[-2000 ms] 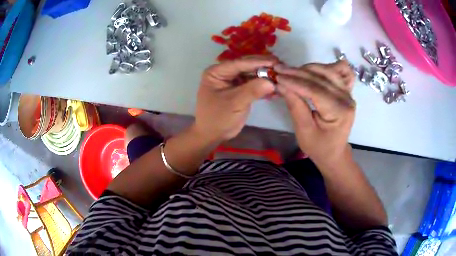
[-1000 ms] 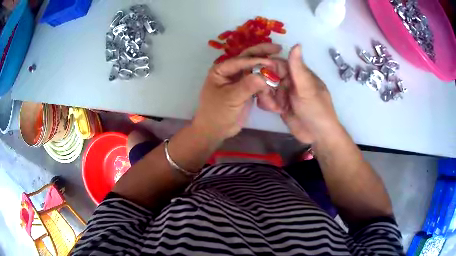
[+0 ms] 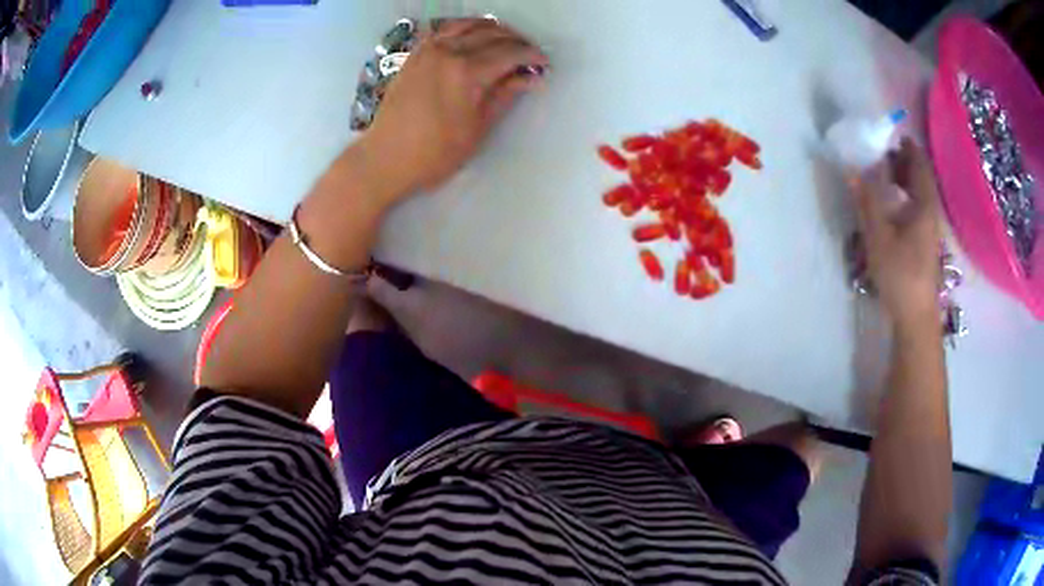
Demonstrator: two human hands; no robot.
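My left hand (image 3: 441,109) is over the pile of silver metal settings (image 3: 369,92) and covers most of it. A small shiny silver piece (image 3: 529,71) shows at its fingertips. My right hand (image 3: 904,235) has its fingers around the lower part of the white glue bottle (image 3: 859,140), which is tilted with its blue tip to the upper right. Red-orange oval stones (image 3: 683,189) lie loose between my hands. The small pile of set pieces (image 3: 952,300) is partly hidden under my right hand.
A pink basin (image 3: 948,149) of silver pieces is at the right table edge. A light-blue basin (image 3: 126,69) is at the left. A dark blue pen-like item (image 3: 750,17) lies at the far side. Part of a blue tray (image 3: 269,2) shows.
My hands have moved apart: left to the silver pile, right to the bottle. The silver piece with a red stone is no longer seen between them. The view has shifted.
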